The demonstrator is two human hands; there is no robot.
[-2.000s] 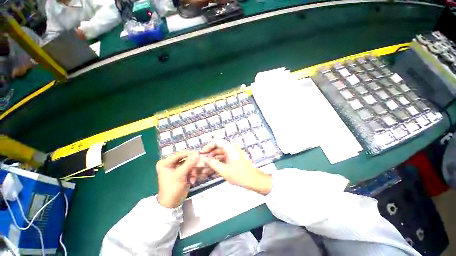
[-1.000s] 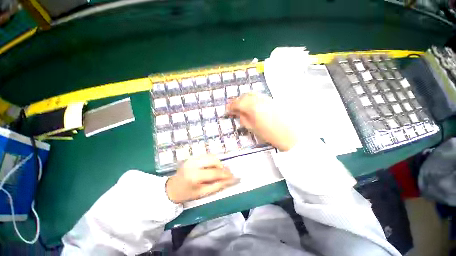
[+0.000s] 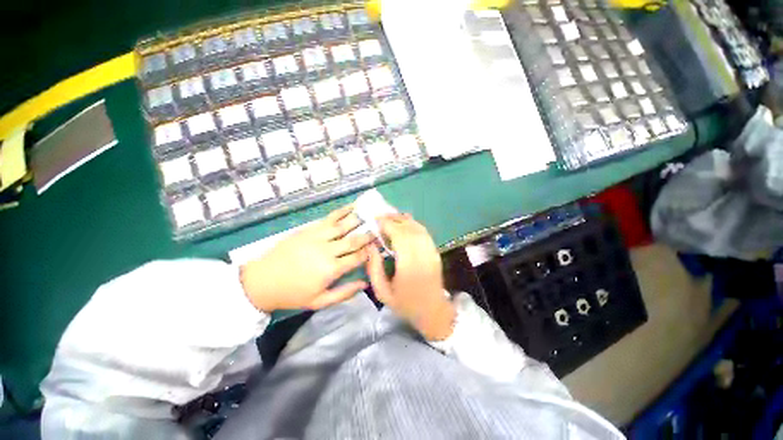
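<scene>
My left hand (image 3: 305, 265) lies flat, fingers spread, on a white adhesive sheet (image 3: 262, 245) at the table's front edge. My right hand (image 3: 410, 271) pinches the sheet's right end, which is lifted and bent up beside the left fingertips. Whether a small pad is between the fingers cannot be told. Directly ahead is a clear blister tray (image 3: 288, 193) with rows of silver-white parts.
White papers (image 3: 446, 86) lie between this tray and a second filled tray (image 3: 567, 142) at the right. A grey sheet (image 3: 75, 146) lies at the left. Black trays of round parts (image 3: 558, 288) stand below the bench. A person's grey sleeve (image 3: 708, 202) shows far right.
My right hand has left the tray and come down to the sheet's right end, now lifted. My left hand stays on the sheet. The view has tilted down and shifted right.
</scene>
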